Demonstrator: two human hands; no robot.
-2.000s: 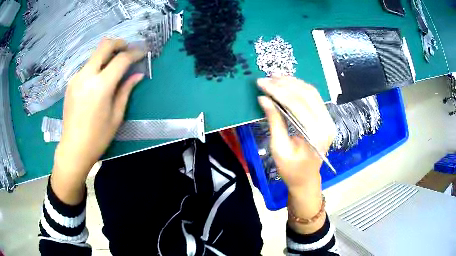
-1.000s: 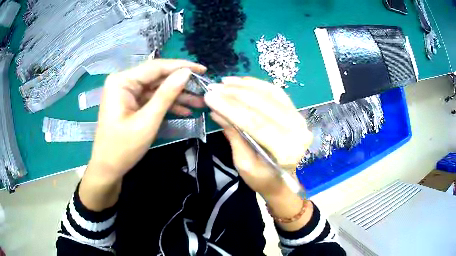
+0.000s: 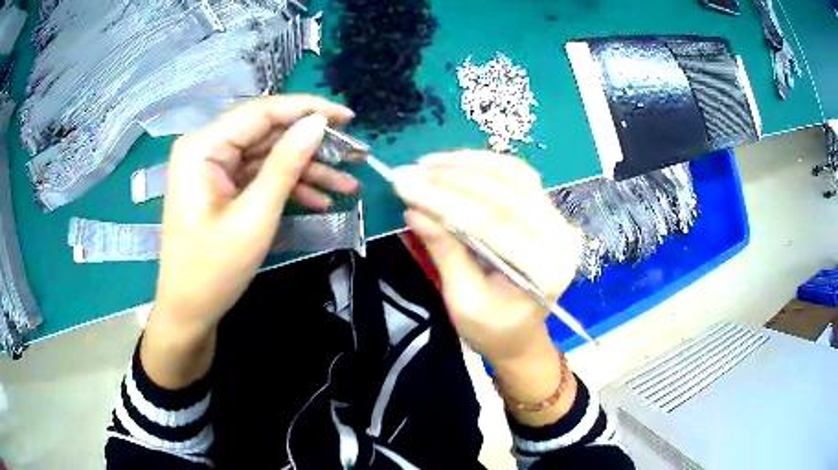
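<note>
My left hand (image 3: 239,197) holds a grey mesh strap by its bright end bar (image 3: 345,140), between thumb and fingers. Its pale other end shows left of the hand. My right hand (image 3: 492,239) holds slim silver tweezers (image 3: 515,278), their tips at the end bar. Whether the tips grip a tiny part is too small to tell. Another mesh strap (image 3: 119,240) lies along the bench's front edge, partly hidden by my left hand. A pile of small silver fittings (image 3: 497,96) and a larger pile of small black fittings (image 3: 381,60) lie beyond my hands.
Overlapping mesh straps (image 3: 138,78) are heaped at the upper left, with more at the far left edge. A glossy black work pad (image 3: 652,106) lies at the right. Below the bench edge, a blue bin (image 3: 721,216) holds grey strips. A pale grey stool-like surface (image 3: 744,404) is lower right.
My left hand took up a strap from near the heap and moved toward the middle. My right hand left the silver pile and brought the tweezers to the strap end, then drew back slightly.
</note>
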